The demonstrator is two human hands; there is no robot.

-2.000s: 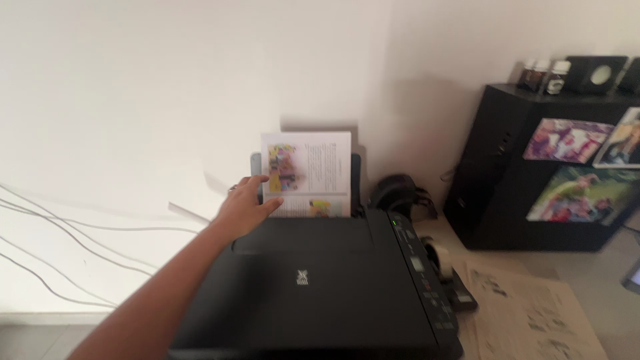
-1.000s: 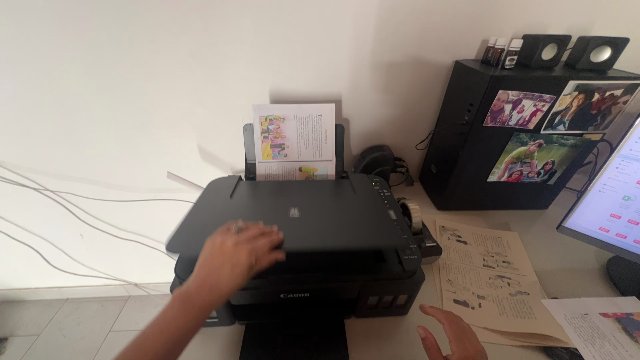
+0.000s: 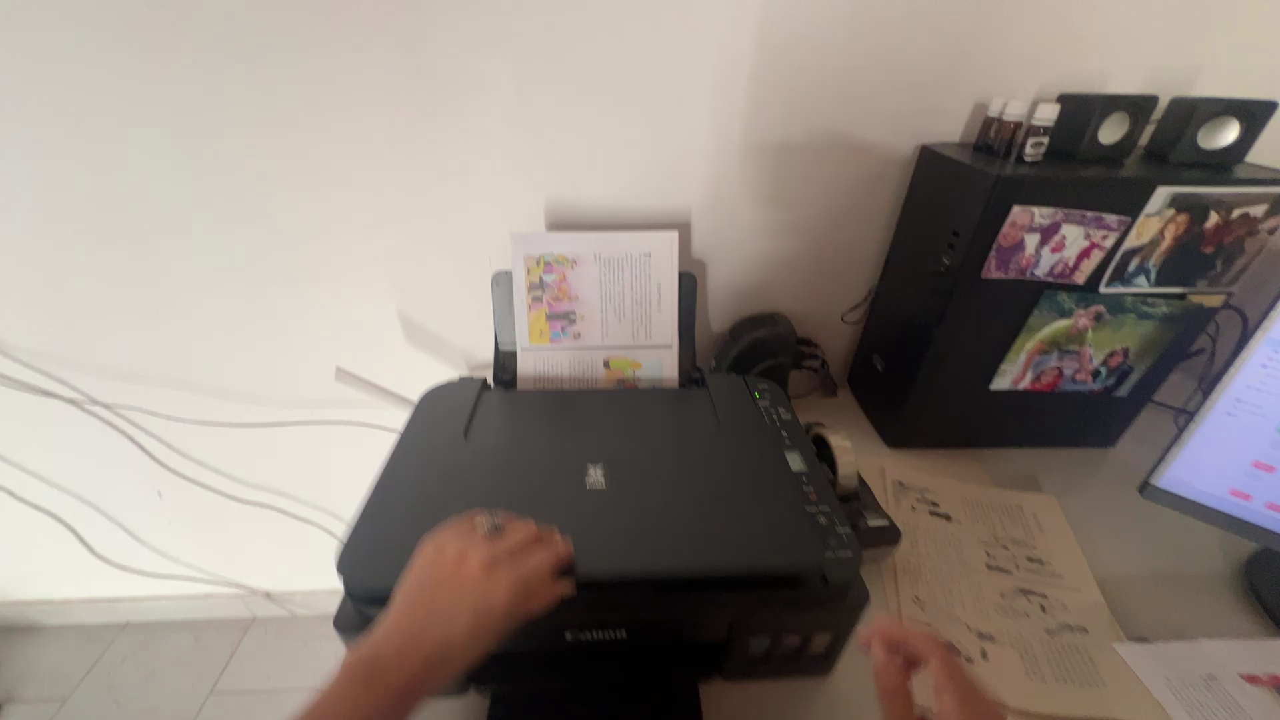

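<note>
A black Canon printer (image 3: 640,480) stands on the desk against the wall. Printed sheets of paper (image 3: 600,310) with colour pictures and text stand upright in its rear feed. My left hand (image 3: 490,575) is at the front left edge of the printer lid, its fingers bent over that edge; whether they grip it cannot be told. A ring shows on one finger. At the lower right, my right hand (image 3: 920,665) is blurred and partly out of view, near the printer's front right corner, with its fingers bent and nothing seen in it.
Right of the printer are a tape roll (image 3: 838,460), headphones (image 3: 755,350) and printed brown sheets (image 3: 1000,590). Behind them stands a black computer case (image 3: 915,330) with photos, bottles and speakers (image 3: 1105,128). A monitor (image 3: 1230,450) is at the right edge. Cables (image 3: 200,415) hang at left.
My left hand has come from the sheets in the rear feed down to the lid's front edge. The lid, slightly raised a second ago, now lies lower. My right hand has entered the view.
</note>
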